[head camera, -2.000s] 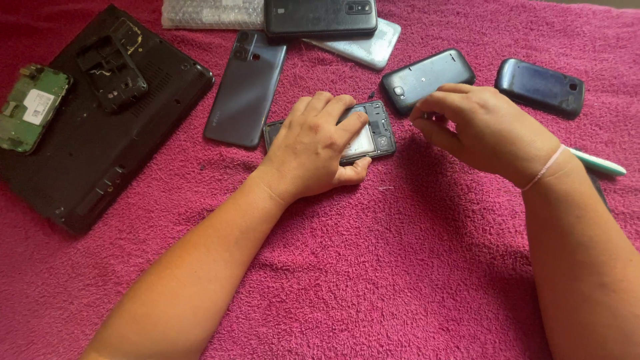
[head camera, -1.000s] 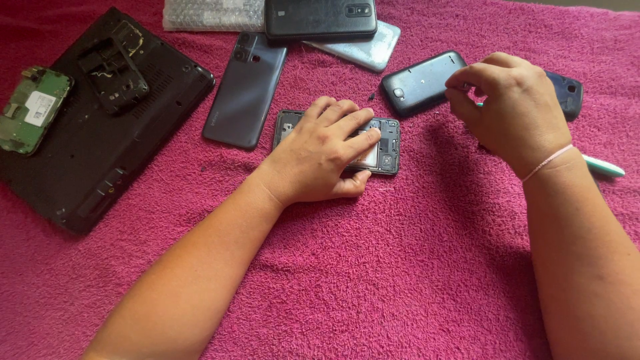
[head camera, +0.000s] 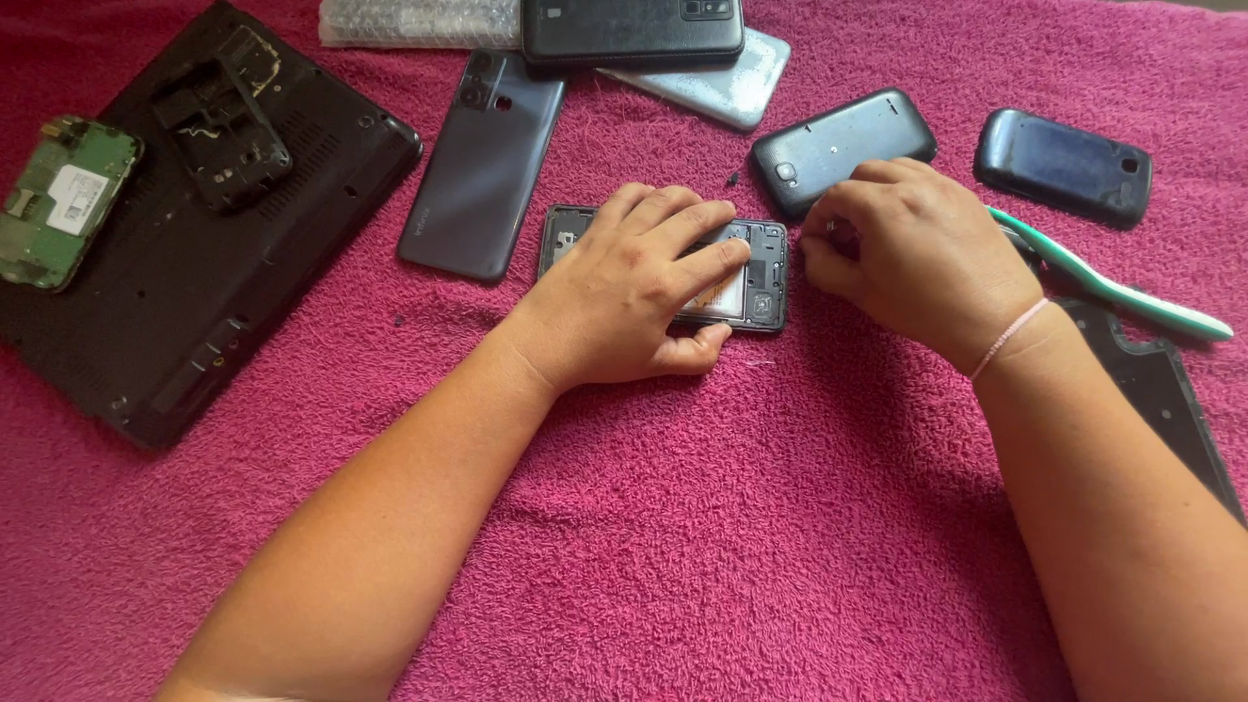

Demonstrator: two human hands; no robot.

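Note:
My left hand lies over an opened mobile phone, its fingers spread across the frame and the thumb at the near edge. Part of the phone's battery shows beneath the fingers. To the right of the phone, my right hand is curled with thumb and fingertips together; something small and dark shows between them, too hidden to name. Just behind that hand rests a black phone back cover. A tiny dark piece lies on the pink towel beyond the opened phone.
A black laptop base at left bears a green circuit board and a black plastic phone frame. Several phones and a bubble-wrapped item lie behind. At right are a dark phone cover, a green-and-white toothbrush and a flat black panel.
My right hand has come down and left toward the opened phone's right end, from beside the back cover. My left hand stays on the phone.

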